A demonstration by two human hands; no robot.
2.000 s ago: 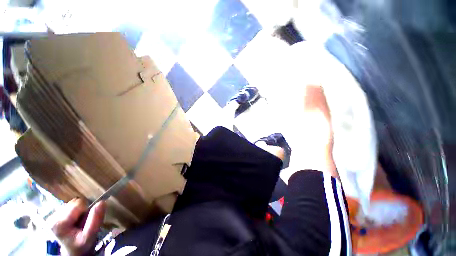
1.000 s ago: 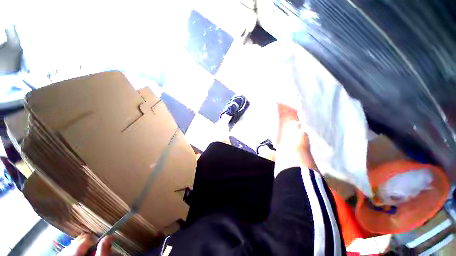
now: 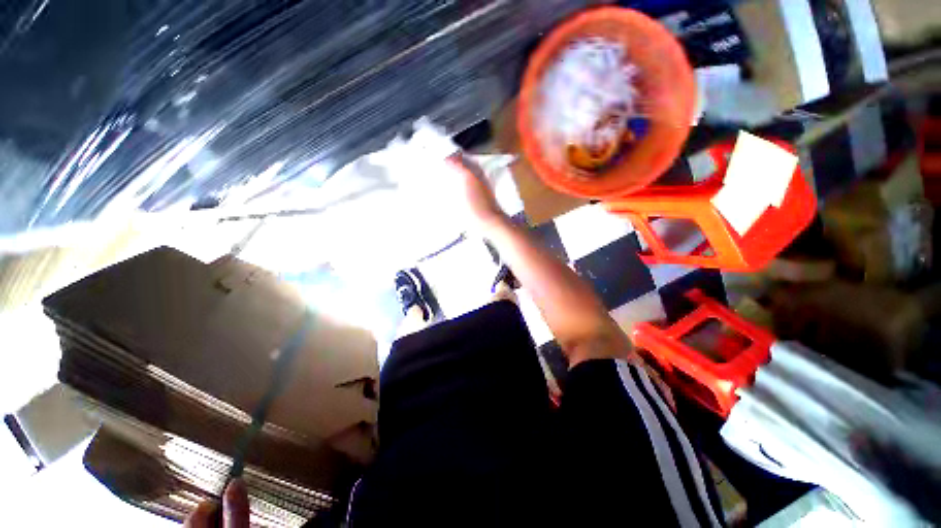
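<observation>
A thick bundle of flat brown cartons (image 3: pixel 196 351) leans at the lower left against my dark clothing. A greenish-grey strapping band (image 3: pixel 273 387) crosses it. My left hand (image 3: pixel 222 507) is at the bottom edge, partly cut off, with its fingers closed around the band. My right arm reaches forward, and my right hand (image 3: pixel 472 188) is washed out by glare, at the end of a limp white plastic sack (image 3: pixel 356 184). The hand appears closed on the sack; its fingers are not clear.
A round orange basket (image 3: pixel 682 98) with crumpled clear plastic stands at the upper right. An orange-red stool (image 3: pixel 769 242) with a white sheet on it is beside it, and another stool (image 3: pixel 712 356) is nearer me. Dark shiny plastic sheeting (image 3: pixel 258 77) fills the upper left. My shoes show on the checkered floor.
The view has swung right. The basket now shows higher up, and both stools show in full. The white sack now extends leftward from my right hand. My left hand is still on the band.
</observation>
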